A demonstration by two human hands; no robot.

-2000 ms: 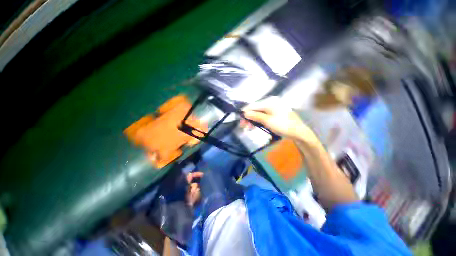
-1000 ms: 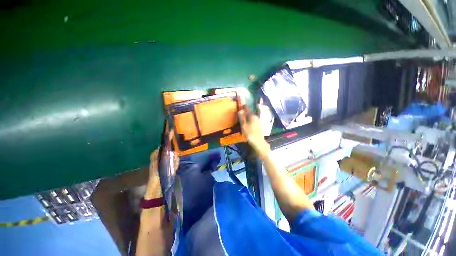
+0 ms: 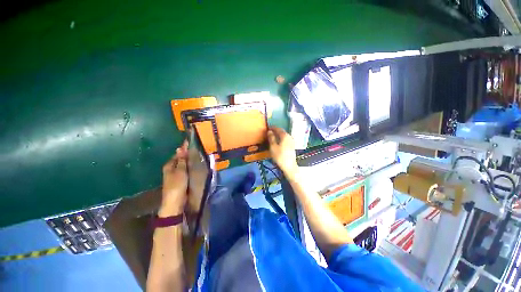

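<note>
A black frame point(image 3: 215, 134) with rectangular openings lies over the orange jig point(image 3: 193, 104) on the green bench. My right hand point(image 3: 281, 149) grips the frame's right edge. My left hand point(image 3: 176, 175) holds a glossy dark screen panel point(image 3: 199, 177) on its edge, steeply tilted, at the left end of the frame and jig. The panel's far face and some left fingertips are hidden.
A film-covered panel point(image 3: 323, 102) lies on white sheets to the right, beside a dark tray point(image 3: 409, 94). A pale metal machine point(image 3: 457, 228) and a nest with an orange jig point(image 3: 346, 206) stand lower right. An open brown carton point(image 3: 134, 228) is below the bench edge.
The view has steadied. The frame was in my raised right hand two seconds ago and is now down on the jig. Since one second ago, my right hand has shifted slightly along its right edge.
</note>
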